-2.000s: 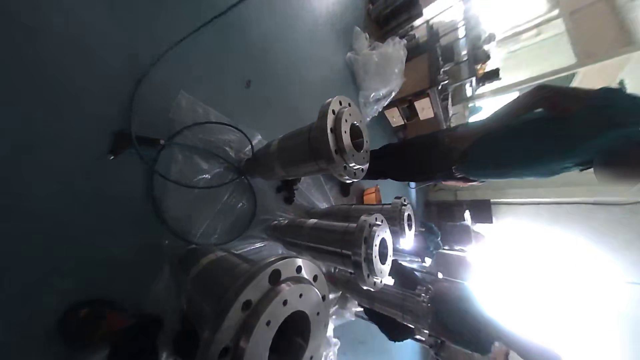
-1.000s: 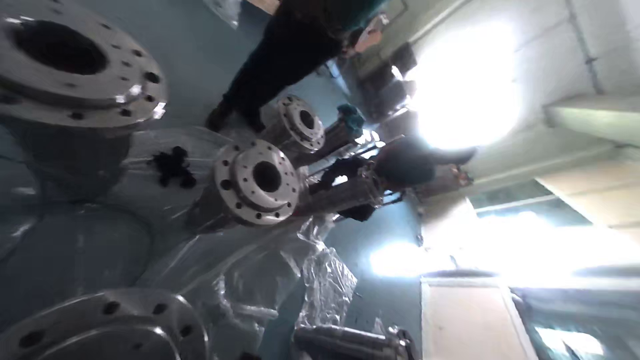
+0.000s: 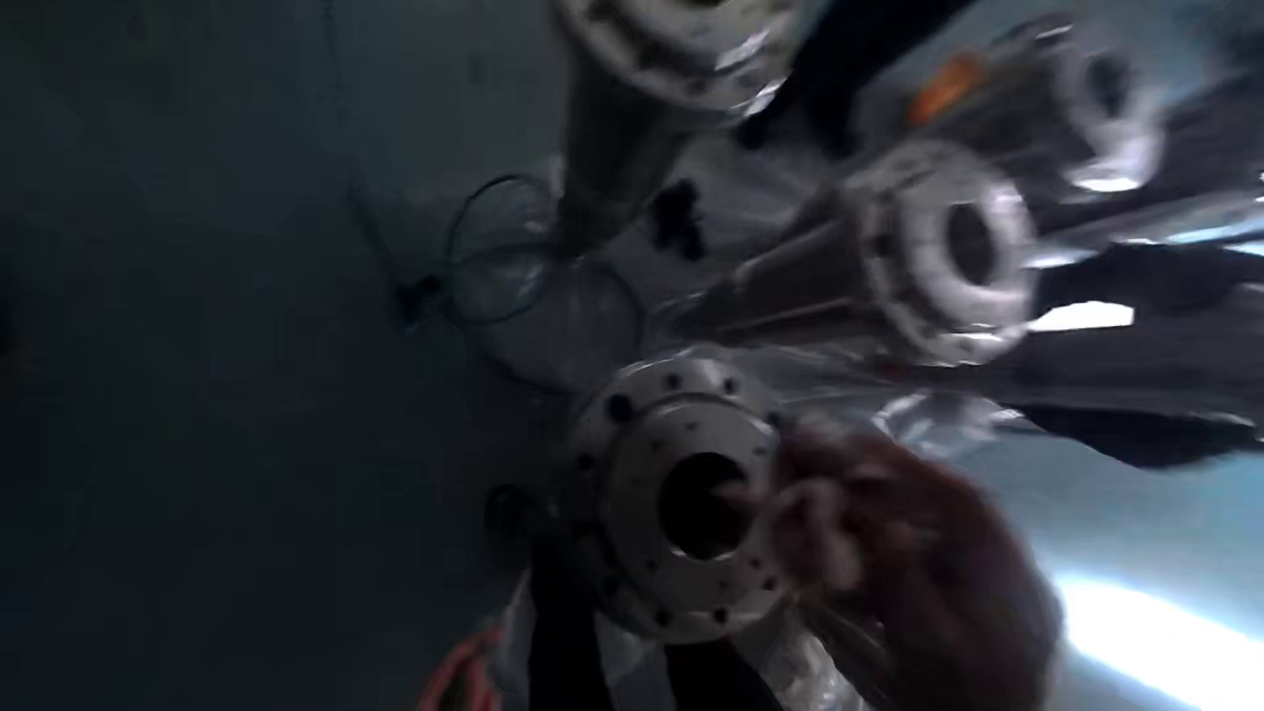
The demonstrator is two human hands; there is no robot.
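Note:
A blurred bare hand, seemingly my right hand [image 3: 904, 563], reaches over the right side of the nearest flanged metal cylinder [image 3: 691, 602]. Its fingers are bent beside the dark central bore, with one fingertip in front of the opening. Whether it touches the flange or holds something small cannot be told. My left hand is not visible. The flange face has a ring of bolt holes around a raised inner ring. Other flanged cylinders stand beyond, one at the top [image 3: 632, 128] and one at the upper right [image 3: 800, 286].
A further cylinder [image 3: 1017, 99] stands at the upper right near an orange object [image 3: 948, 87]. Looped dark cable [image 3: 504, 321] and clear plastic sheeting [image 3: 583, 321] lie on the floor. A small dark object [image 3: 677, 219] sits between cylinders. Dark-clothed legs [image 3: 849, 59] show at the top.
The view has swung strongly down toward the cylinders and floor. A bare hand now shows over the nearest flange; neither earlier frame shows it there.

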